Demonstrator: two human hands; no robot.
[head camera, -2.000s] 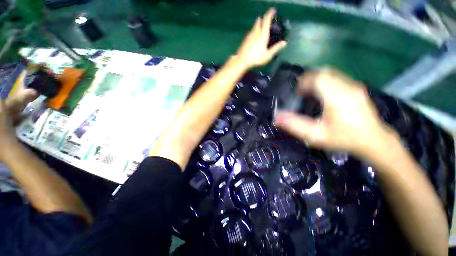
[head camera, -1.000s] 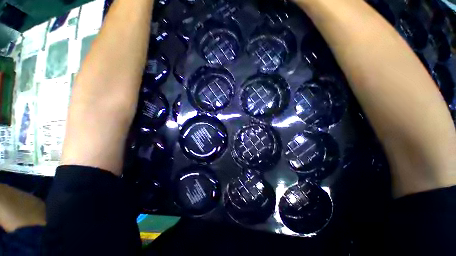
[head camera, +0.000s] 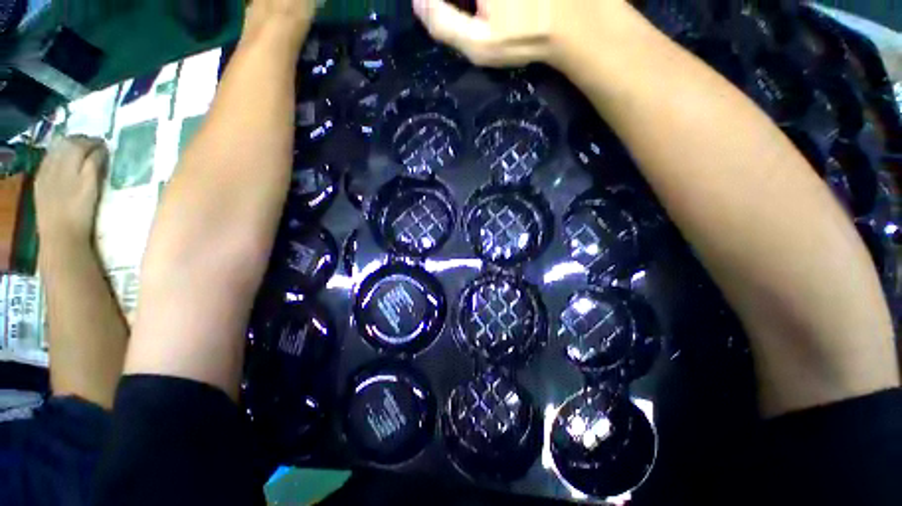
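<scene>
A glossy black tray (head camera: 564, 272) with rows of round pockets fills the middle. Grid marks show in several pockets (head camera: 497, 318). Round black units (head camera: 398, 306) with pale print sit in pockets on the left side. My left hand (head camera: 287, 8) is at the top edge, mostly cut off, beyond the tray's upper left; its fingers are hidden. My right hand (head camera: 499, 30) is over the tray's far part at the top, partly cut off, with fingers bent. Whether it holds something dark cannot be told.
Another person's forearm and hand (head camera: 71, 188) lie over the newspaper covering (head camera: 134, 153) at left. An orange-brown block (head camera: 12, 217) is at the left edge. Black cylinders (head camera: 67, 54) stand on the green belt at upper left. More black pocketed plastic (head camera: 786, 84) is at upper right.
Two seconds ago my right hand held a dark cylinder over the tray and my left reached to one on the belt. Since one second ago, my right hand has entered view and the neighbour's hand has appeared.
</scene>
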